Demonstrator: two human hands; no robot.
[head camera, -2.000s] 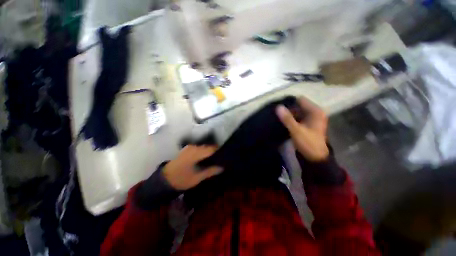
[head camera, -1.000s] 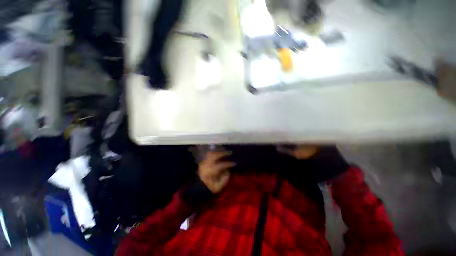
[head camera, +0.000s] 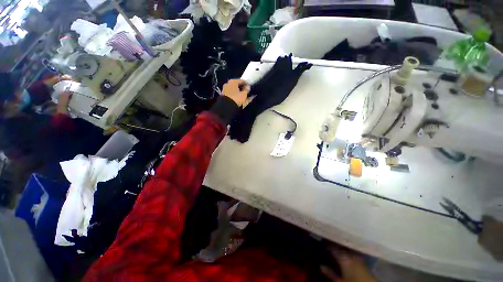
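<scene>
A long limp black glove-like piece (head camera: 274, 91) lies on the white machine table's left part, with finger-like ends at the back. My left hand (head camera: 236, 92) is at its left edge with bent fingers; whether they grip the fabric cannot be told. My right hand (head camera: 353, 268) is partly visible, dim, below the table's front edge at the bottom; its hold is hidden. Dark fabric lies in shadow beside it. A white tag (head camera: 282, 145) on a dark cord lies right of the black piece. A yellow-orange block (head camera: 356, 167) is at the lit needle area.
The sewing machine head (head camera: 391, 113) stands at right. Open dark snips (head camera: 461, 215) lie beside a brown pad (head camera: 491, 238). A white tub (head camera: 342, 32) is behind the table. A black pile, white fabric (head camera: 83, 193), a blue box (head camera: 36, 206) and another machine (head camera: 102, 82) are at left.
The view has swung left and up. My left hand has moved from below the table's front edge to the black piece at the left. My right hand remains low, mostly hidden.
</scene>
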